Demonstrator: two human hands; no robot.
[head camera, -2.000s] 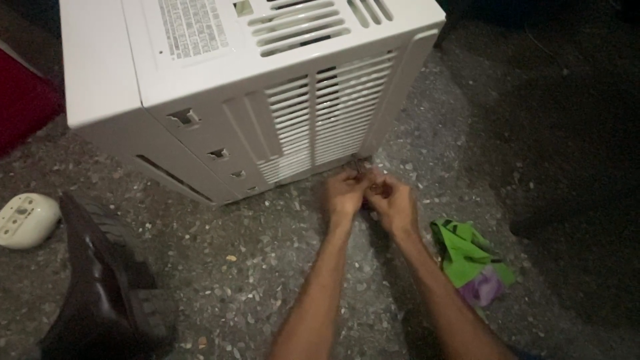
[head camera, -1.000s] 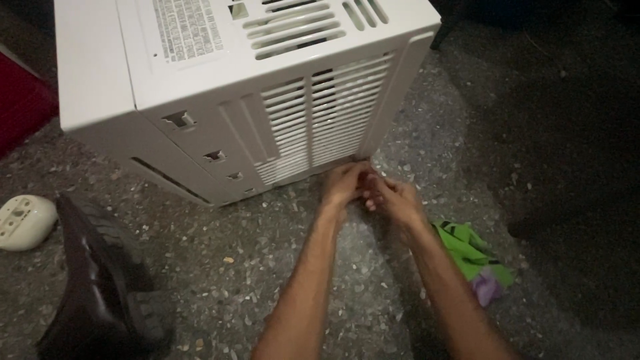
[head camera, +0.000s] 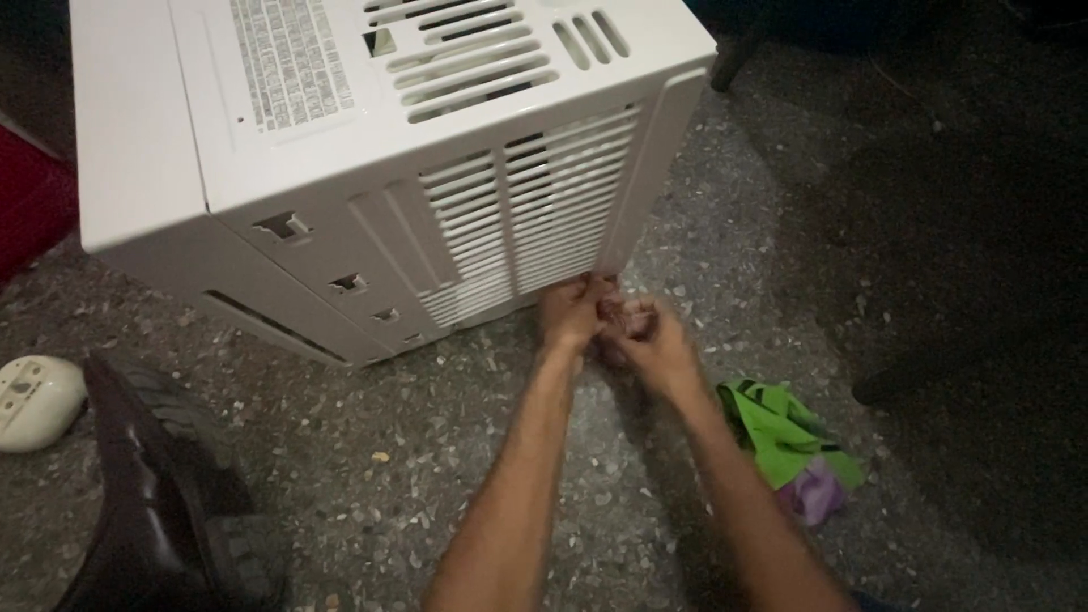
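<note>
A white appliance housing (head camera: 297, 178), likely plastic or painted metal, stands on the speckled floor, with louvred vents in its top and its near side and a printed label on top. My left hand (head camera: 578, 314) is at the bottom right corner of the louvred side, fingers bent. Close beside it, my right hand (head camera: 650, 336) has its fingers curled towards the left one. Between the fingers is something reddish-brown and blurred; whether it is an object or part of the hands, I cannot tell. Green and purple cloth (head camera: 786, 438) lies on the floor right of my right forearm.
A dark glossy object with a ribbed side (head camera: 144, 493) stands at the lower left. Beside it lies a cream rounded plastic device (head camera: 38, 404). Something red (head camera: 30, 200) is at the left edge. A dark leg-like bar (head camera: 918, 370) reaches in from the right.
My hands stay by the same lower corner of the appliance. My right hand's fingers have shifted and now sit slightly farther from my left hand.
</note>
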